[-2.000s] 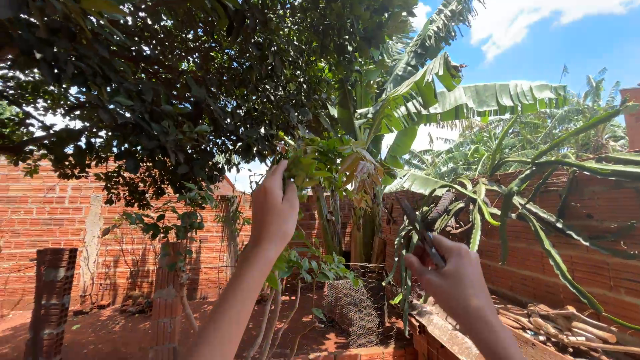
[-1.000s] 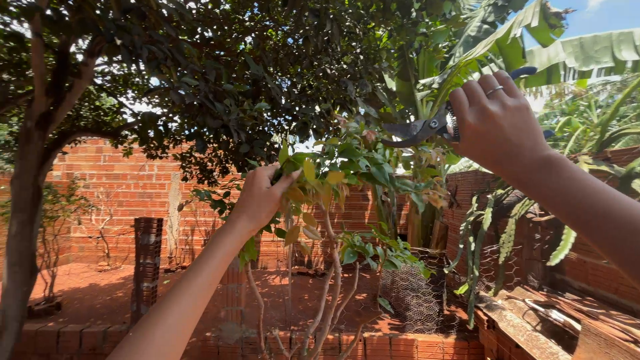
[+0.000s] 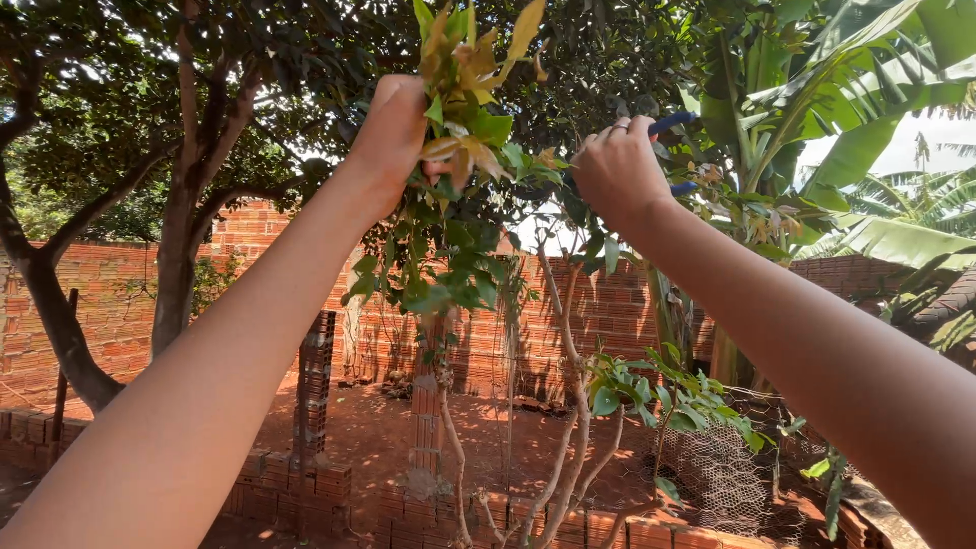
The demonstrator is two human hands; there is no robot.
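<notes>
My left hand (image 3: 396,141) is raised at upper centre, closed around a bunch of leafy shoots (image 3: 476,65) with green and reddish-bronze leaves; more leaves hang below the fist. To its right, my right hand (image 3: 621,171) grips pruning shears with blue handles (image 3: 672,122), whose ends stick out past the fingers. The shears' blades are hidden behind the hand and leaves, so whether they are open cannot be told. Below both hands stand the bare, pale branches of a shrub (image 3: 576,412), with a leafy side shoot (image 3: 671,393) at its lower right.
A dark tree trunk (image 3: 175,267) forks at left. Banana leaves (image 3: 839,99) spread at upper right. A brick wall (image 3: 587,313) crosses behind, with a low brick border (image 3: 282,492) nearer. Brick posts (image 3: 314,381) and rolled wire mesh (image 3: 717,473) stand beyond the shrub.
My left hand has come up higher, now with a leafy bunch in its grip. My right hand still holds the shears; their blades, seen a second ago, are now hidden. The view has turned left.
</notes>
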